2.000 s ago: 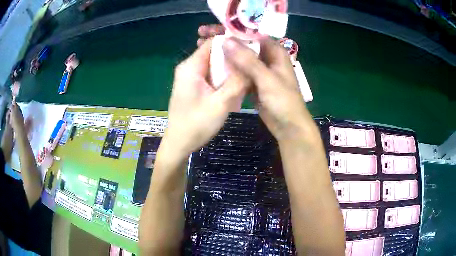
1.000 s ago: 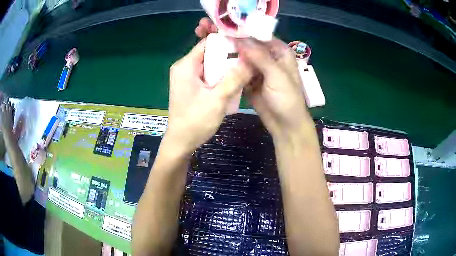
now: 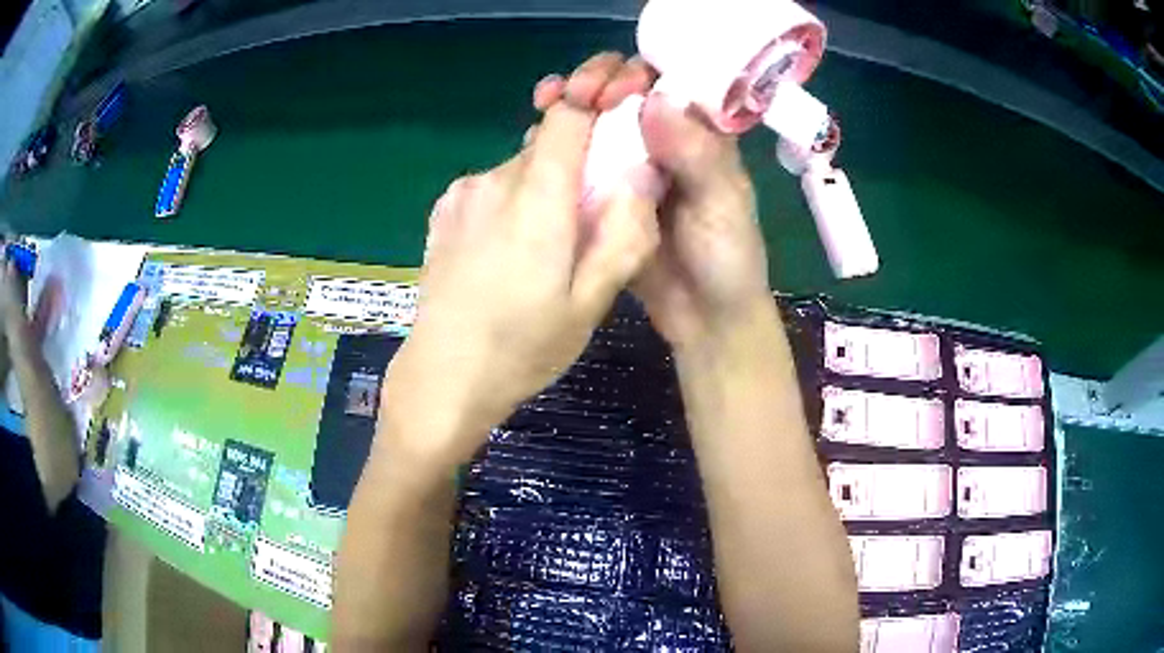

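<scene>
A pink handheld fan is held over the green conveyor belt. Its round fan head (image 3: 734,54) points up and to the right, tilted, with the ring opening turned right. My left hand (image 3: 523,236) is closed around the handle from the left. My right hand (image 3: 700,211) grips the handle just below the head. The handle cover shows pink between the hands; no blue is visible, and the fingers hide most of it. A covered fan (image 3: 839,220) lies on the belt to the right, its head partly behind the held fan.
The black parts tray (image 3: 568,491) holds pink covers (image 3: 883,420) in its right columns. The printed mat (image 3: 192,421) lies left, with a black phone shape (image 3: 345,427). An open fan (image 3: 176,179) with a blue battery lies on the conveyor belt (image 3: 345,140). Another person's arm (image 3: 45,408) is far left.
The held fan has turned and moved right, its head now showing its side. Both hands have shifted around the handle. The covered fan on the belt appears farther right.
</scene>
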